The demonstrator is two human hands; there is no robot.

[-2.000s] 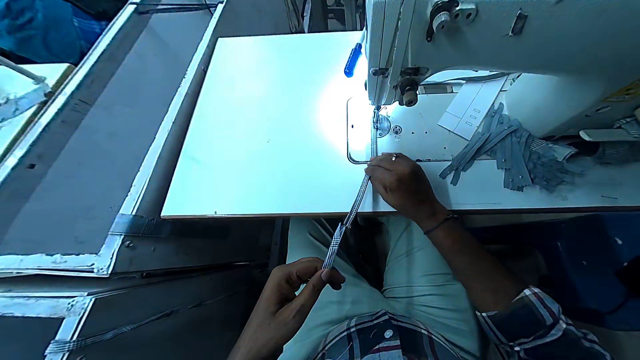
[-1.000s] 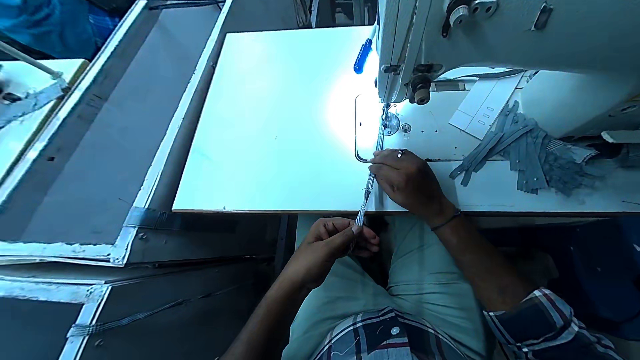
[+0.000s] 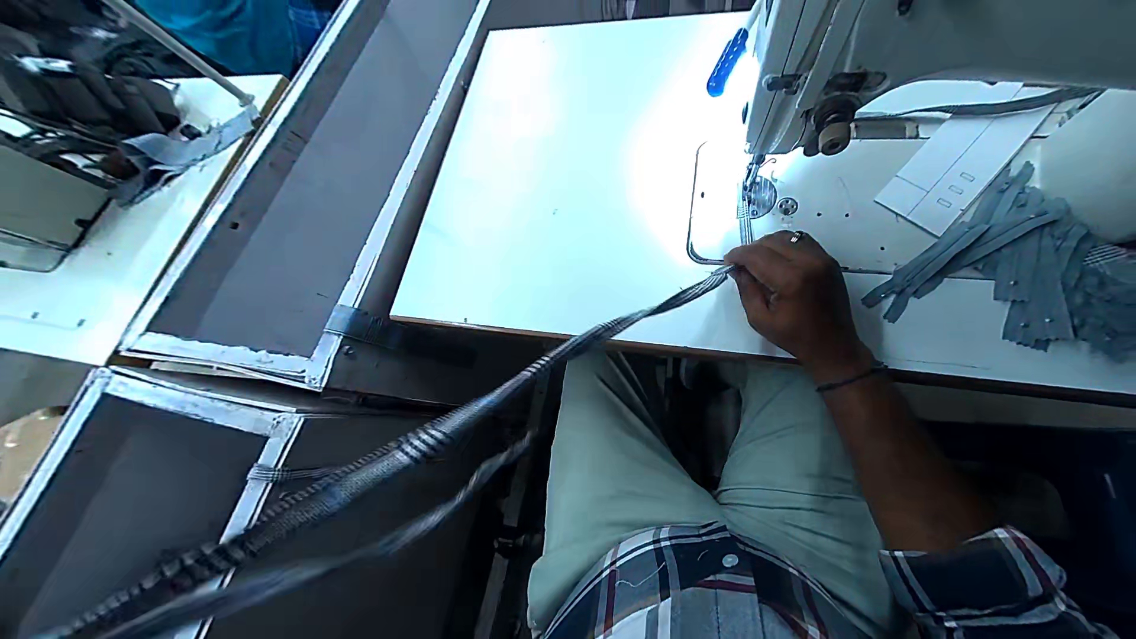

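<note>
My right hand [image 3: 790, 293] pinches a long patterned fabric strip [image 3: 568, 351] at the front edge of the sewing machine's bed. Beyond my fingers the strip runs up to the needle and presser foot [image 3: 754, 169] of the sewing machine [image 3: 941, 44]. From my fingers it stretches down and left, across the table's edge, to the lower left corner of the view, where it blurs. A second length hangs below it. My left hand is out of view.
Grey fabric strips [image 3: 1021, 257] lie in a pile right of my hand, beside a marked white card [image 3: 963, 169]. A blue-handled tool [image 3: 728, 62] lies left of the machine head. Framed grey panels [image 3: 293, 195] stand left of the white table [image 3: 550, 213].
My left hand, which held the strip near my lap, has left the view. The strip now stretches out to the lower left. My right hand still holds it near the needle.
</note>
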